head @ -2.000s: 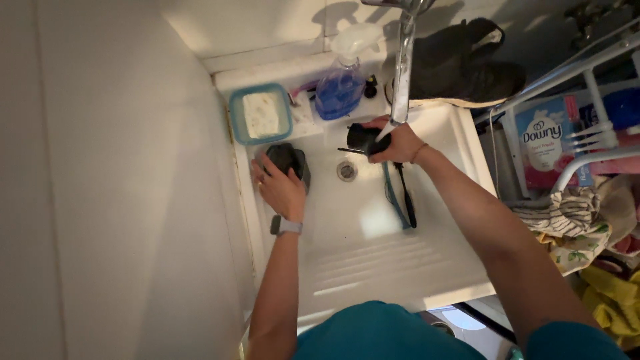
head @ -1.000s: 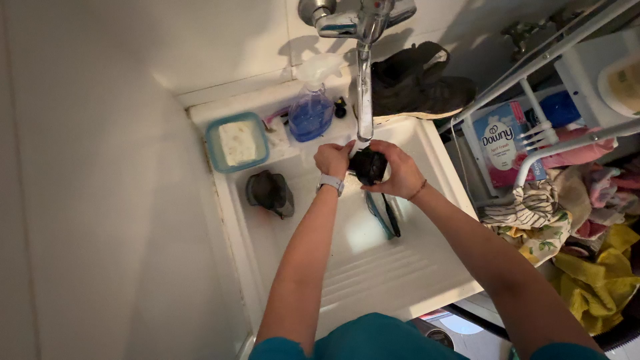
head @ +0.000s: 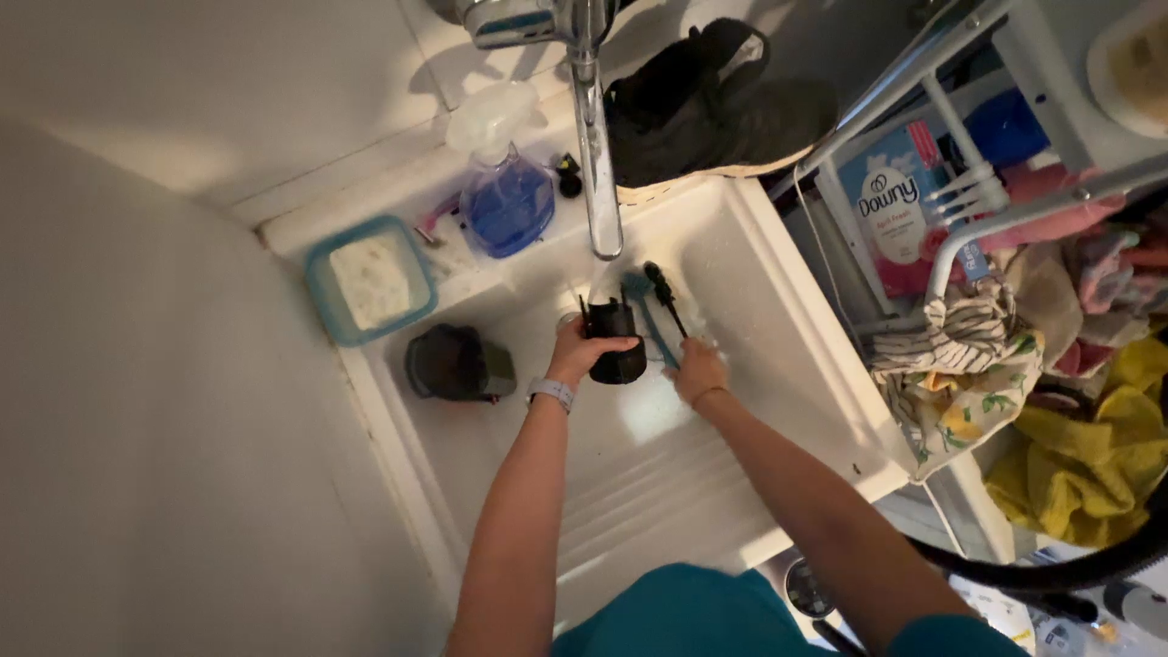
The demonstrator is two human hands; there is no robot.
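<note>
My left hand [head: 580, 351] grips a black cylindrical plastic part [head: 619, 354] beneath the faucet spout [head: 602, 201], and water runs onto it. To its right, my right hand [head: 701, 372] is closed around the handle end of a black bristle brush [head: 662, 288]. A blue brush [head: 650, 315] lies alongside, its handle end at my fingers; whether I hold it too is unclear. At the left of the white sink [head: 639, 474] rests a dark plastic cup-like container [head: 459, 363] on its side, touched by neither hand.
Along the sink's back ledge stand a blue tub with a soap bar [head: 371, 281], a pink razor [head: 436, 219], a spray bottle with blue liquid [head: 507, 205] and a black shoe [head: 712, 109]. A white rack [head: 967, 228] with a Downy box [head: 899, 205] and cloths borders the right side.
My left hand has let go of the dark container and now holds the black part, earlier in my right hand. My right hand has moved to the brushes in the sink.
</note>
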